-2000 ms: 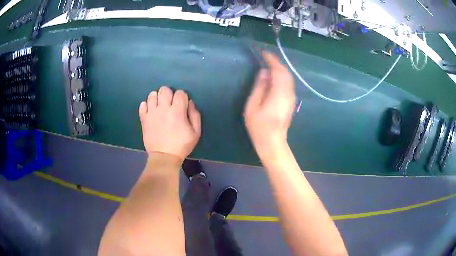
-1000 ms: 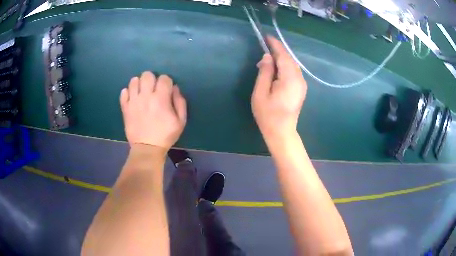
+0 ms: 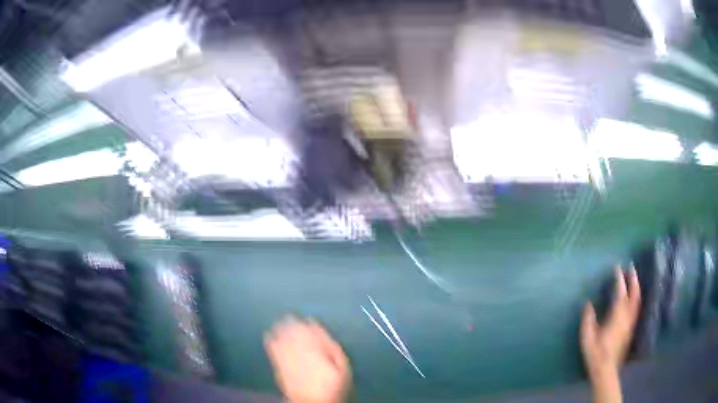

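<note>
The frame is blurred. The tweezers (image 3: 391, 337) lie open on the green mat (image 3: 260, 291), between my hands and touched by neither. My left hand (image 3: 309, 362) is low in the middle, back up over the mat; its fingers are too blurred to tell whether they are closed. My right hand (image 3: 612, 330) is at the right beside the dark fixtures, fingers apart, with nothing seen held. A dark shape by its fingers may be the mouse. Clear tubing (image 3: 423, 269) hangs from the machine's centre over the mat. A tiny pink thing (image 3: 470, 327) lies right of the tweezers.
The benchtop machine (image 3: 378, 114) spans the back, with white housings and a dark centre unit. Dark fixtures (image 3: 669, 291) stand at the right. A long metal-part fixture (image 3: 183, 315) and dark trays (image 3: 94, 303) are at the left. A blue stool (image 3: 114, 382) shows at lower left.
The view has tilted up to the machine. My right hand has let go of the tweezers and moved right to the fixtures. My left hand still shows over the mat.
</note>
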